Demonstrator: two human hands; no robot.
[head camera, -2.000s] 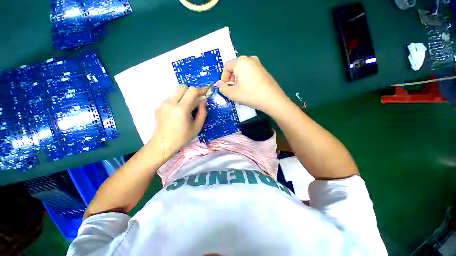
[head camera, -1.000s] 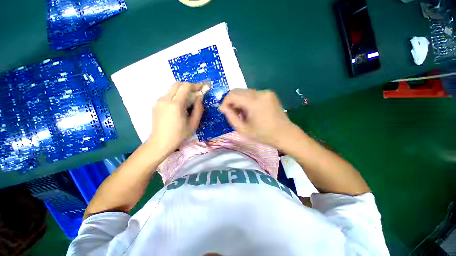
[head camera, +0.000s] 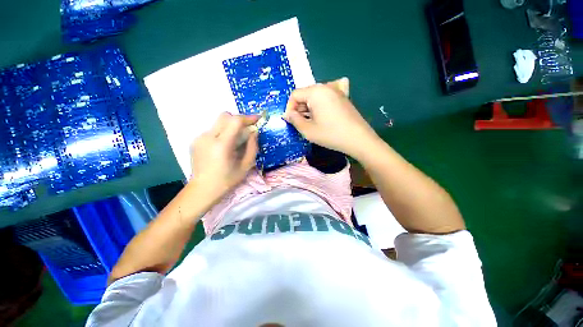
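Observation:
A blue circuit board (head camera: 261, 80) lies on a white sheet (head camera: 176, 105) in front of me, its near end at my lap. My left hand (head camera: 224, 148) is at the board's left edge, thumb and forefinger pinching a small pale piece, seemingly the tape strip (head camera: 261, 121), with a small tip pointing over the board. My right hand (head camera: 323, 115) is over the board's right edge, thumb and forefinger pinched together close to its surface. Whether something tiny is between the right fingertips cannot be told.
Overlapping blue boards (head camera: 64, 124) lie at left, with more boards (head camera: 96, 19) above them. A black phone (head camera: 452, 48), a crumpled white tissue (head camera: 524, 65) and a clear bag (head camera: 554, 51) are at right. A blue crate (head camera: 96, 249) is below left, a red stool (head camera: 514, 117) at right.
My right hand, blurred a second ago, has moved up and steadied, fingertips near the board. My left hand still pinches the pale piece. The view has shifted slightly.

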